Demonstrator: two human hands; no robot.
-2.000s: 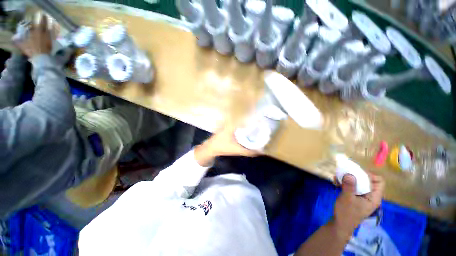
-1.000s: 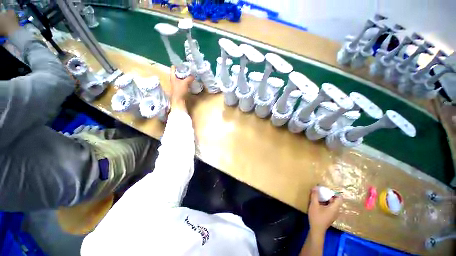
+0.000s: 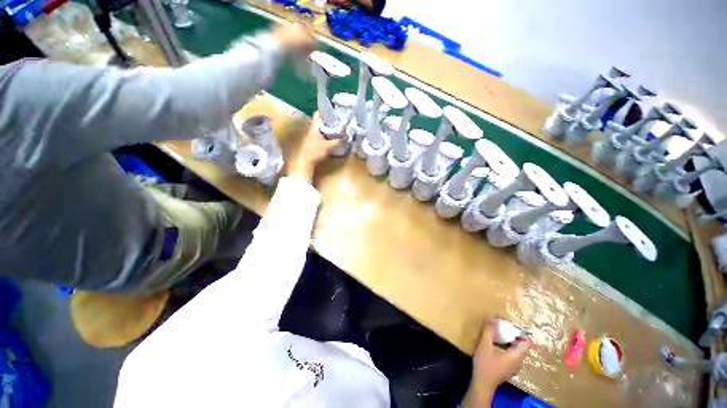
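Note:
My left hand (image 3: pixel 317 147) holds the tube body (image 3: pixel 335 121) at the left end of the row; a stem with an oval plate (image 3: pixel 329 64) stands in it, plate uppermost. My right hand (image 3: pixel 498 360) is closed around the small white glue bottle (image 3: pixel 507 331) near the bench's front edge; its green tip points right. A row of finished assemblies (image 3: pixel 436 171) stands from my left hand to the right along the bench's far side.
A neighbouring worker's sleeve (image 3: pixel 191 88) reaches over the left of the bench, above loose tube bodies (image 3: pixel 252 159). A pink-red item (image 3: pixel 575 348) and a yellow ring (image 3: pixel 609 356) lie at the right. The green conveyor (image 3: pixel 638 271) runs behind the row. More assemblies (image 3: pixel 622 127) stand beyond it.
The assembly at my left hand now stands closer in line with the row. The neighbour's arm has reached across toward the conveyor. My right hand still holds the bottle low over the bench.

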